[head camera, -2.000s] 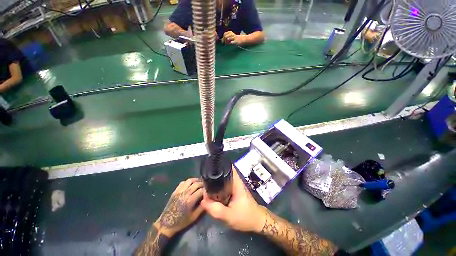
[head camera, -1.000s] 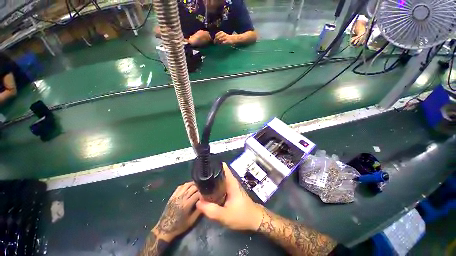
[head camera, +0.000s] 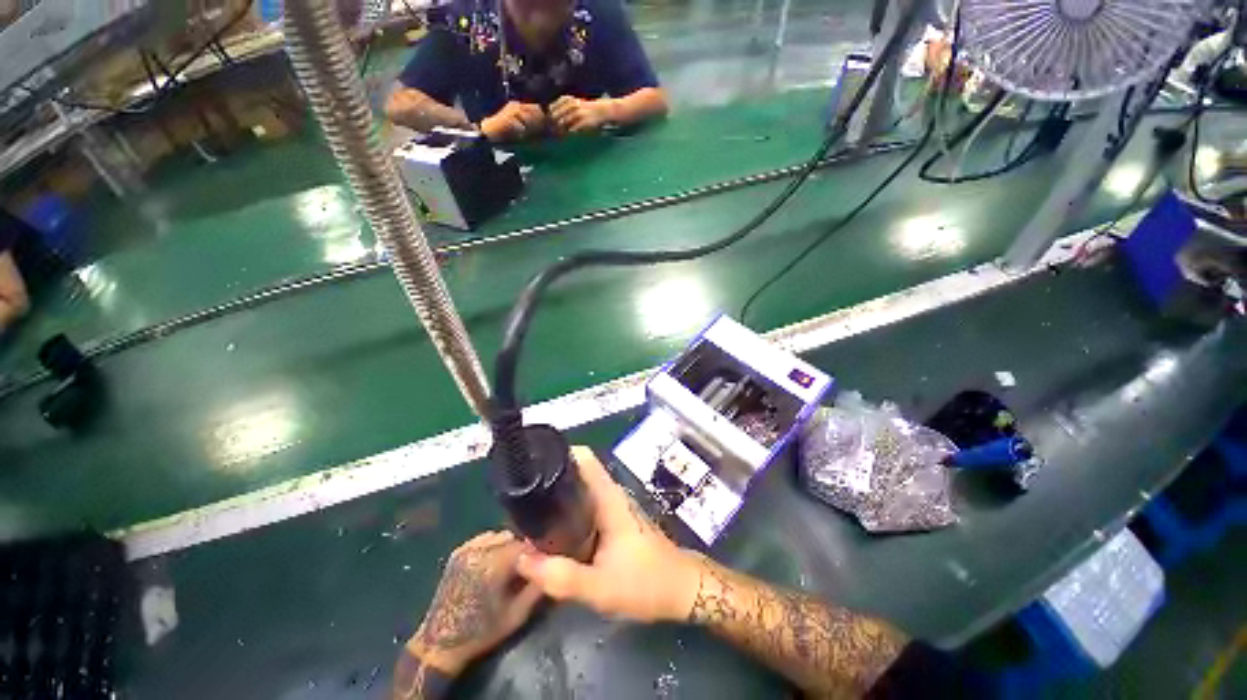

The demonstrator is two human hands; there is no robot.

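The electric screwdriver (head camera: 538,486) hangs from a pale ribbed spring (head camera: 397,219), with a black cord curving from its top. My right hand (head camera: 611,547) is wrapped around its body. My left hand (head camera: 479,591) is just left of the driver, touching or nearly touching my right hand. Its fingers are partly hidden behind the driver and right hand, and what it holds cannot be seen. The screwdriver tip is hidden too. The white-and-blue screw feeder (head camera: 725,417) stands right of the driver.
A bag of screws (head camera: 878,462) lies right of the feeder, beside a blue-handled tool (head camera: 987,453) and a round black part. Stacked black trays (head camera: 58,622) are at far left. Black cylindrical housings (head camera: 66,383) are on the green belt. A person sits opposite; a fan (head camera: 1080,34) is upper right.
The whole view has shifted, so the bench things sit further left. The driver leans more and its spring slants more. My right hand stays around the driver, with my left hand beside it.
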